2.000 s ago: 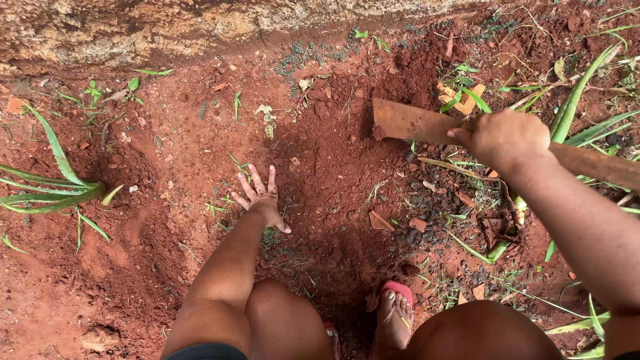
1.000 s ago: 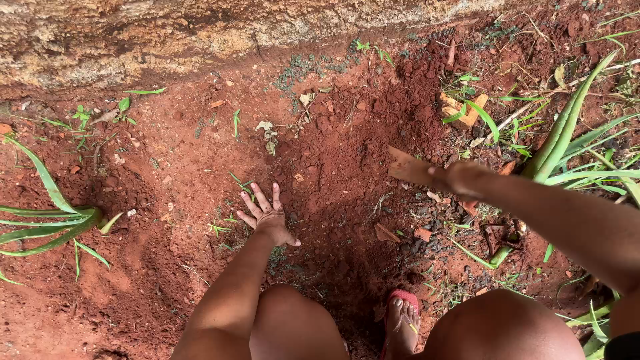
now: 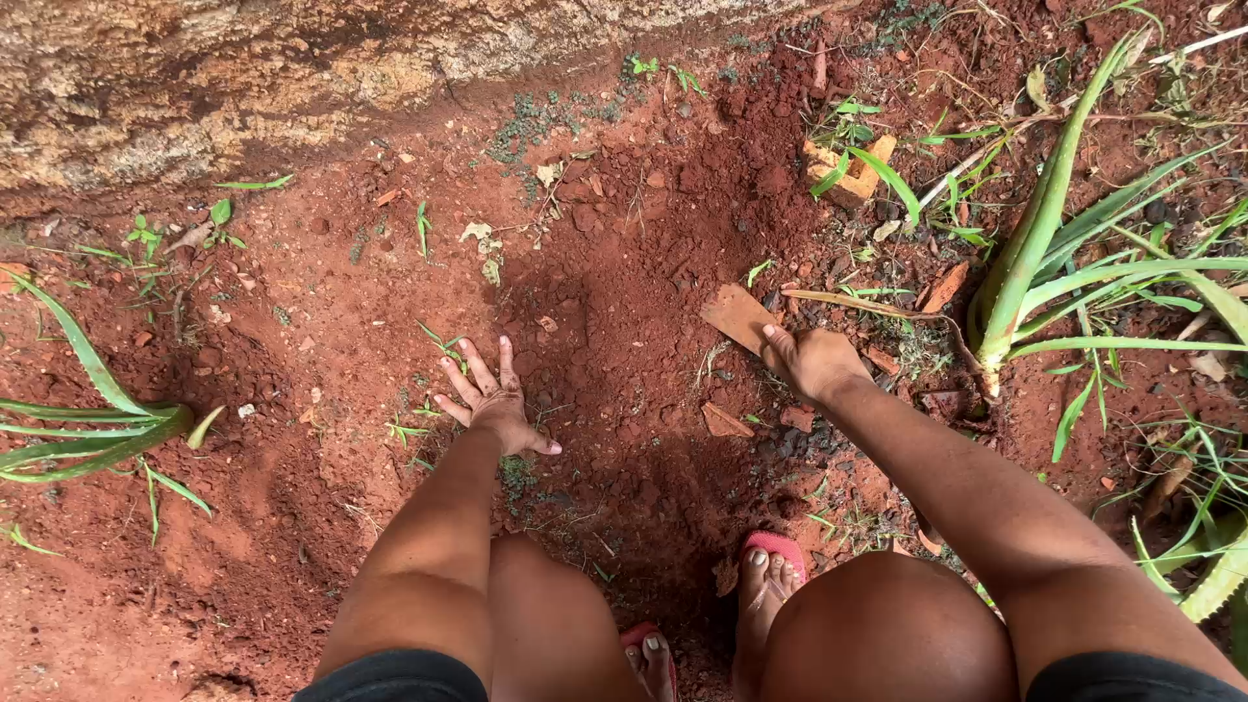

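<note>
My right hand (image 3: pixel 821 363) is closed around a flat, rust-brown blade or strip (image 3: pixel 739 317), perhaps a machete; its broad end points up and left over the loosened red soil (image 3: pixel 634 292). The rest of the tool is hidden by my hand and forearm. My left hand (image 3: pixel 495 402) has its fingers spread, palm down, on or just above the soil, and holds nothing. Small weeds (image 3: pixel 439 341) grow beside its fingertips. An aloe-like plant (image 3: pixel 1024 253) lies or leans to the right of my right hand, its pale base showing.
A rough stone or earthen wall (image 3: pixel 292 78) runs along the top. Another aloe-like plant (image 3: pixel 127 429) stands at the left. Broken orange brick pieces (image 3: pixel 858 175) and a reddish shard (image 3: pixel 725 421) lie on the soil. My feet in pink flip-flops (image 3: pixel 775 551) are at the bottom.
The blade was farther up and left two seconds ago, with more of its length showing beyond my right hand. My left hand stays spread at the soil.
</note>
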